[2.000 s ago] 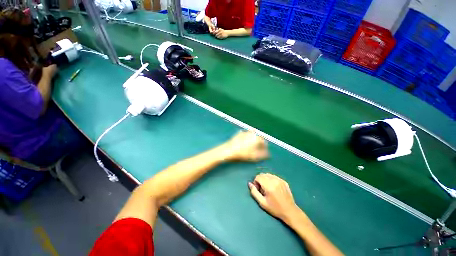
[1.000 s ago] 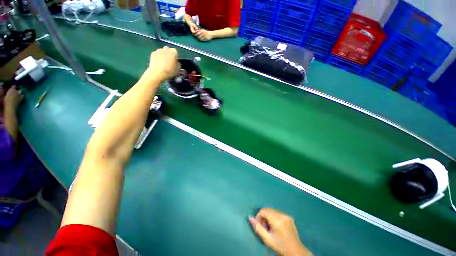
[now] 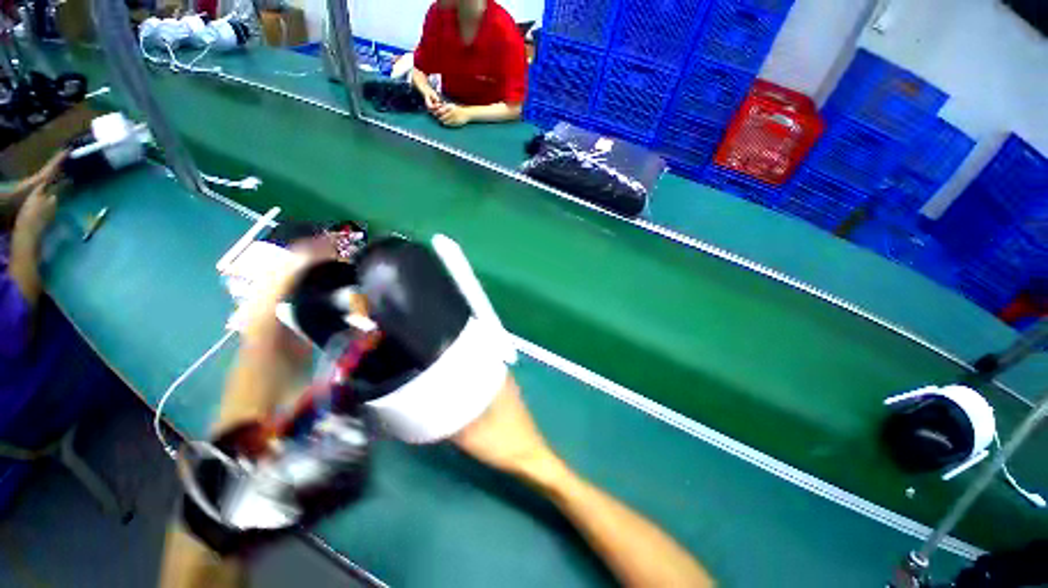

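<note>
An open security camera unit (image 3: 431,379) is held up in front of me, with a white shell, black body and one white antenna upright on its right side. Red and other coloured internal wires (image 3: 333,373) run from it to the loose black housing (image 3: 276,482), which hangs at the lower left and is blurred. My right hand (image 3: 500,425) grips the white shell from the right and below. My left hand (image 3: 270,333) is at the unit's left side behind the wires, blurred and partly hidden; its fingers are by the black part.
Another camera unit (image 3: 247,270) stands on the bench behind my left hand. A closed unit (image 3: 942,431) lies on the belt (image 3: 690,327) at right. A metal screwdriver part (image 3: 914,569) is at lower right. Two people sit at left and across. Crates (image 3: 770,132) stand behind.
My left hand has come back from the belt with the open camera unit. My right hand has moved up and left from the bench and now holds its white shell.
</note>
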